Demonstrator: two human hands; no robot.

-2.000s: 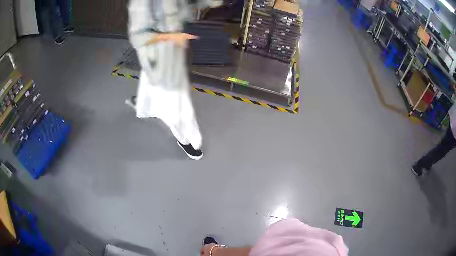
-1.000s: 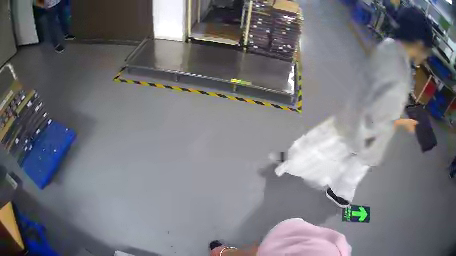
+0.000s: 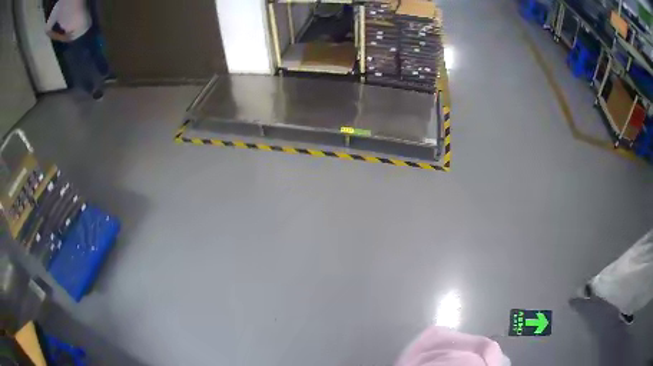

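Note:
Neither of my hands shows; only a pink sleeve [image 3: 455,349] is at the bottom edge. In front of me is a glossy grey floor with a black exit floor sign [image 3: 530,322] bearing a green arrow, at the lower right. A low metal platform [image 3: 308,107] edged with black-yellow tape lies ahead. Tray stacks [image 3: 401,46] stand behind its right end. At the left, a trolley with a blue deck [image 3: 86,250] carries dark trays [image 3: 54,214] beside a tan panel.
A person's pale-clad leg [image 3: 630,275] is cut off at the right edge. Another person [image 3: 77,39] stands near the dark door [image 3: 161,39] at the upper left. Workbenches and blue stools [image 3: 581,61] line the upper right. Blue legs [image 3: 63,350] show at the lower left.
The person in pale clothes has crossed rightward to the edge, mostly out of view. The forearm and bracelet at the bottom have left the picture. The dark-trousered person at far right is gone.

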